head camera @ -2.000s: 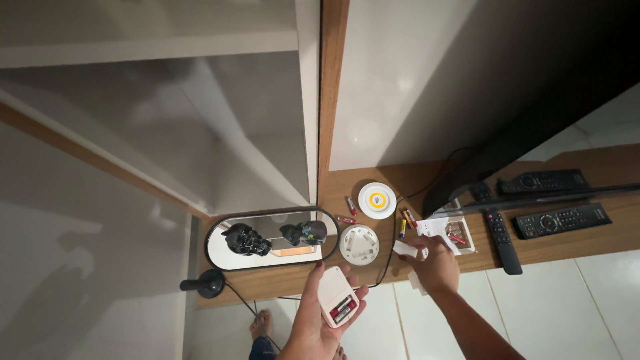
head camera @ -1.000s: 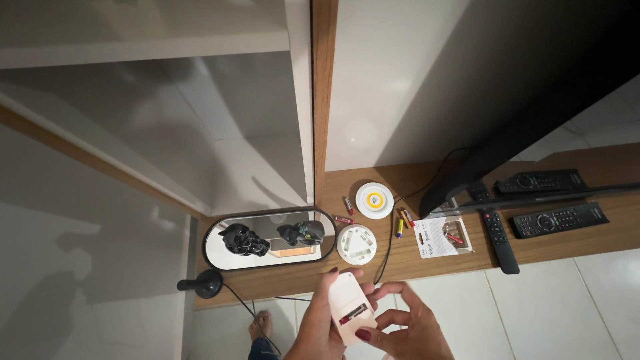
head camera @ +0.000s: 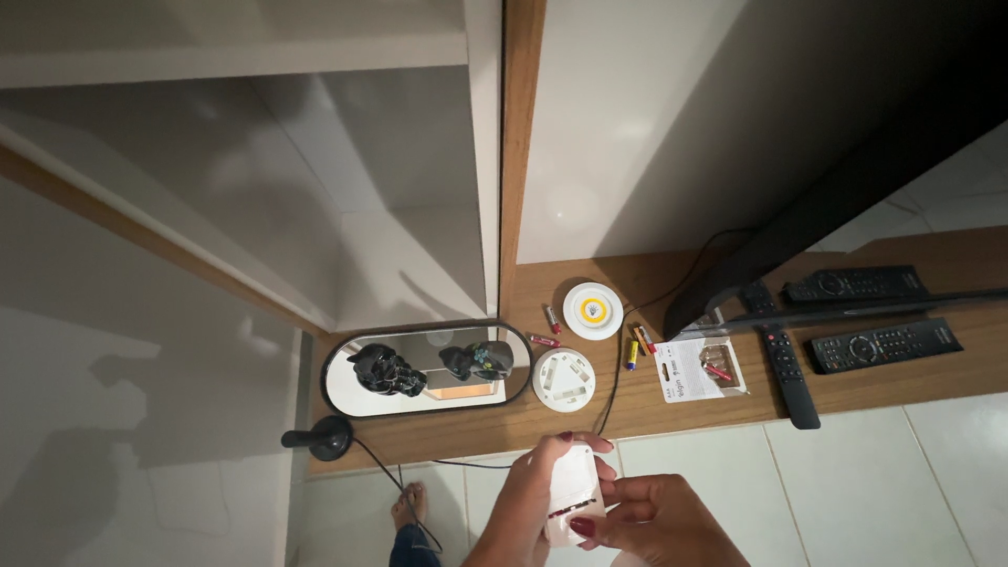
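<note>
My left hand (head camera: 531, 492) grips a small white battery-powered device (head camera: 573, 480) from its left side. The thumb and fingers of my right hand (head camera: 646, 516) press on its lower part, where a narrow dark gap with some red shows across the battery compartment. Most of that opening is covered by a white piece. Above the hands on the wooden shelf lie a round white base with battery slots (head camera: 564, 380) and a round white puck light (head camera: 592, 311) with a yellow ring. Loose batteries lie close by, among them a yellow and blue one (head camera: 632, 354).
An opened battery blister pack (head camera: 701, 370) holds a red battery. Remote controls (head camera: 886, 346) lie under the television (head camera: 835, 173). Two black cat figurines stand on an oval mirrored tray (head camera: 425, 405), beside a black round-based stand (head camera: 331, 438). A black cable (head camera: 618, 370) crosses the shelf.
My right hand, at the blister pack two seconds ago, has come over to the device. The battery compartment, wide open earlier, is now mostly covered by a white piece.
</note>
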